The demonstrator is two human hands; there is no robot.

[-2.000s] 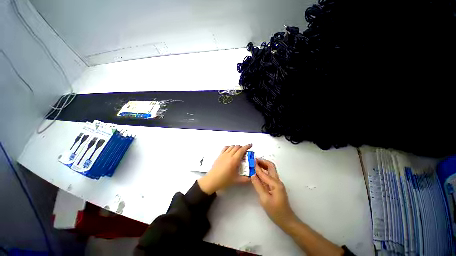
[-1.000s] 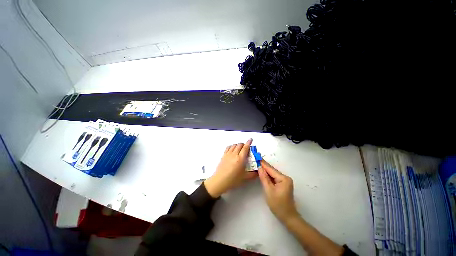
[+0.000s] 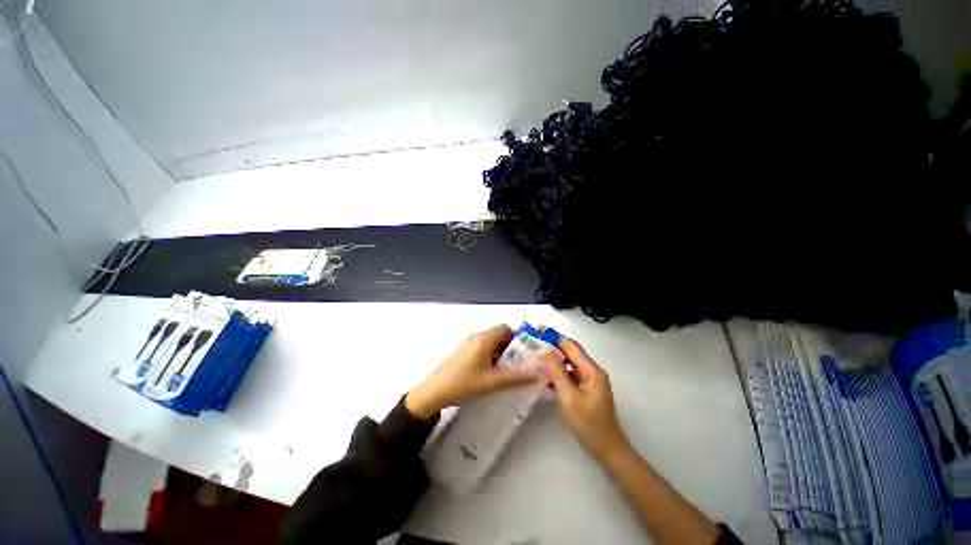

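A slim white retail box (image 3: 479,431) with a blue end lies slanted between my hands, its printed white face up. My left hand (image 3: 468,373) grips its upper left side. My right hand (image 3: 582,394) is at the blue end flap (image 3: 540,334), with the fingertips on it. Part of the box's upper end is covered by my fingers, and its inside cannot be seen. Packed boxes (image 3: 194,357) with cable pictures and blue sides lean in rows at the left.
A huge pile of black cables (image 3: 735,181) stands at the right. Flat boxes (image 3: 820,436) are tightly rowed below it. A white-and-blue packet (image 3: 285,266) and thin pale strands (image 3: 462,235) lie on the black strip (image 3: 410,264). A grey wire loops at the left wall.
The box has turned, so its long white face now shows below my hands. My right hand has moved in closer to the left hand. The view has shifted.
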